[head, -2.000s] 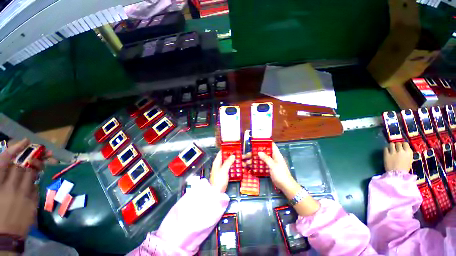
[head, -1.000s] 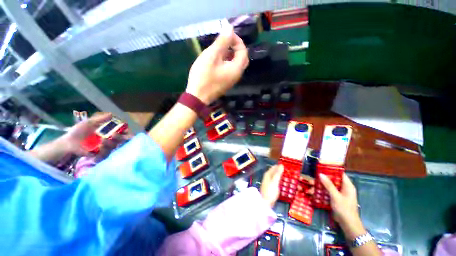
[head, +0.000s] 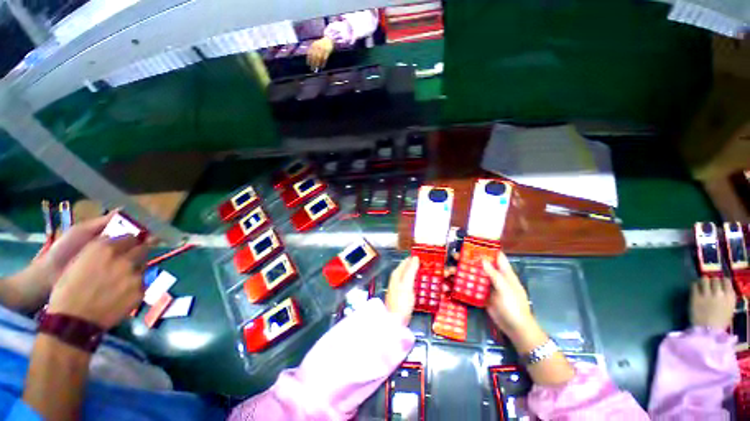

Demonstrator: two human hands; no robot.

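My left hand [head: 402,289], in a pink sleeve, holds an open red flip phone [head: 430,275] upright with its pale screen half up. My right hand [head: 508,300], with a metal watch at the wrist, holds a second open flip phone [head: 474,271] by its keypad half. A third open phone [head: 450,319] shows between and below them, its screen half dark and partly hidden; what holds it cannot be told. Under my hands is a clear blister tray [head: 559,300] with black-faced, red-rimmed phones [head: 406,393] in its lower pockets.
Closed red phones [head: 271,325] lie in a clear tray [head: 227,300] at left. A person in blue handles a phone [head: 123,229] at far left, near small cards [head: 159,308]. Papers [head: 551,160] lie on a brown board [head: 576,234]. Another person's hand [head: 711,303] is at right.
The view swings right and back. The blue-sleeved person's raised arm has come down to the phone at left. The right-hand phone now leans more to the right; both phones stay held.
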